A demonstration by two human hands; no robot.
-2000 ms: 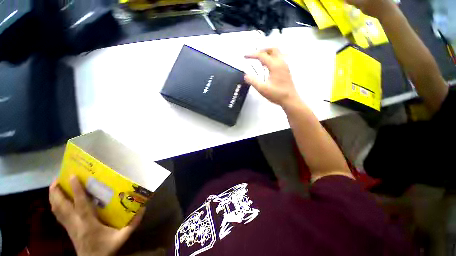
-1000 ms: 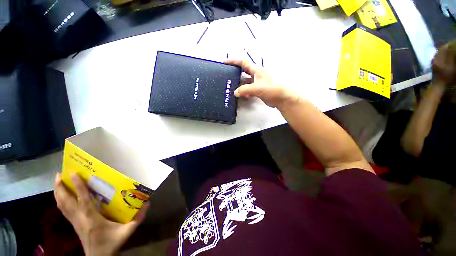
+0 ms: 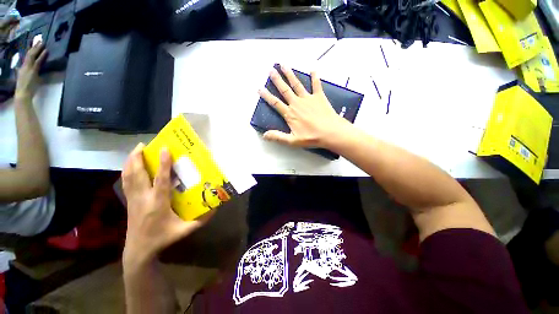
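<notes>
My left hand [image 3: 156,199] grips a yellow outer carton [image 3: 195,162] at the table's front edge. The carton is tilted, with a white flap showing at its lower right and another at its top. A black inner box [image 3: 343,101] lies flat on the white tabletop in front of me. My right hand [image 3: 300,113] lies on top of this box with the fingers spread. The hand covers most of the box's lid and part of its lettering.
Black boxes [image 3: 101,83] are stacked at the left. A neighbour's hand [image 3: 30,67] is at open black boxes, far left. A yellow carton [image 3: 518,132] stands at the right, with flat yellow cartons [image 3: 505,34] behind. Thin black strips [image 3: 388,102] and a black tangled pile [image 3: 392,18] lie at the back.
My right hand has moved from the black box's right edge onto its top. The box now lies turned at a different angle. The left hand still holds the yellow carton, now tilted more. The view has shifted left.
</notes>
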